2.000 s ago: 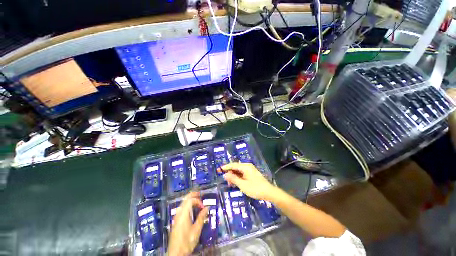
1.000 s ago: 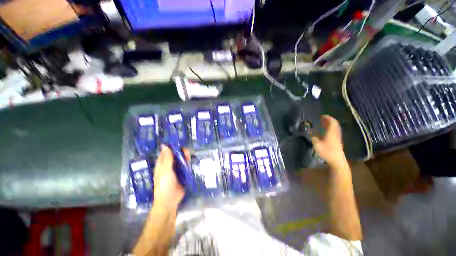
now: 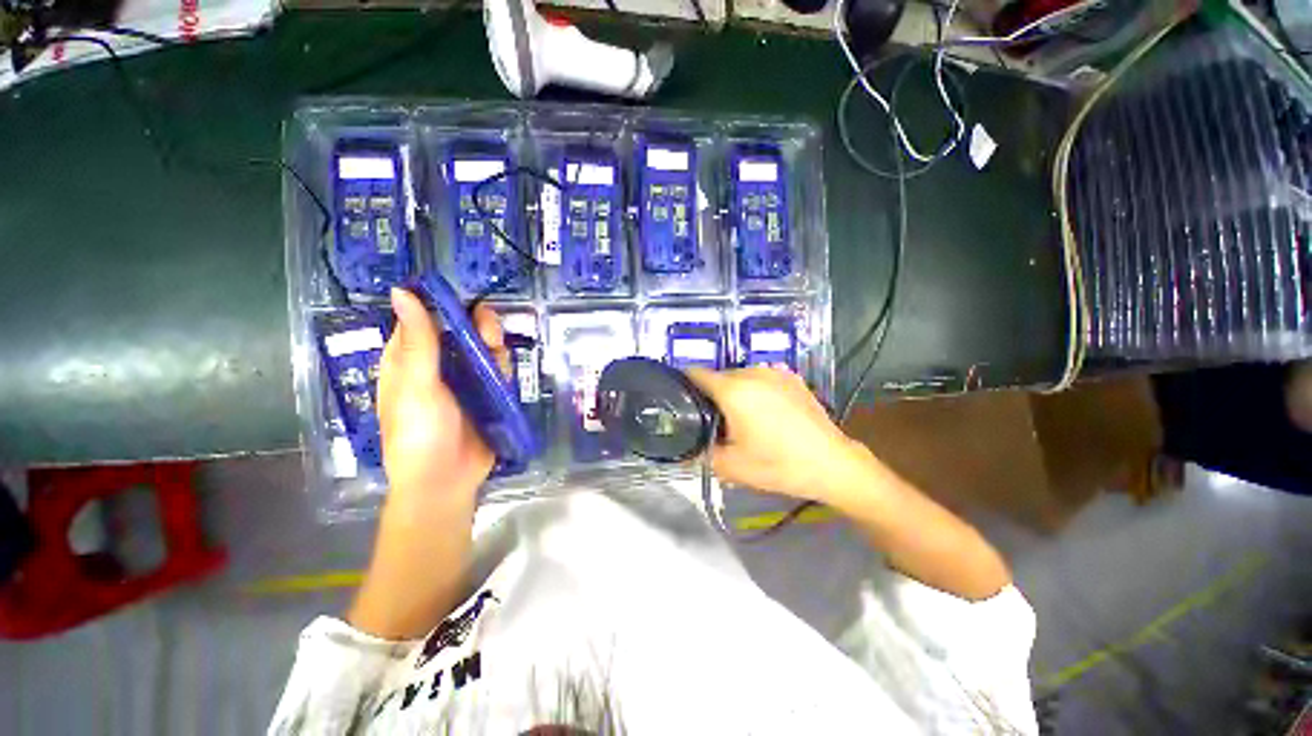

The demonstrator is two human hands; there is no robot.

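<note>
My left hand [image 3: 425,396] holds a blue handheld unit [image 3: 478,377] tilted on its edge above the front row of the clear blister tray [image 3: 558,118]. A thin black cable [image 3: 328,216] runs by the unit; whether it is plugged in is hard to tell. My right hand [image 3: 770,431] holds a black round-headed scanner [image 3: 658,410] by its handle, its head close to the unit's right side. Blue units [image 3: 669,204] with white labels lie in the back row. The front row is partly hidden by my hands; one pocket [image 3: 593,345] shows no unit.
A white-grey barcode scanner [image 3: 576,58] lies behind the tray on the green mat [image 3: 158,273]. White cables [image 3: 921,122] lie behind right. Stacked ribbed trays [image 3: 1187,216] with a pale cord [image 3: 1072,245] stand at right. A red stool [image 3: 115,532] and a cardboard box [image 3: 993,453] are below.
My right hand has come from the right of the tray to its front with the black scanner. My left hand still holds the unit. The view has tipped down, and the monitors are out of view.
</note>
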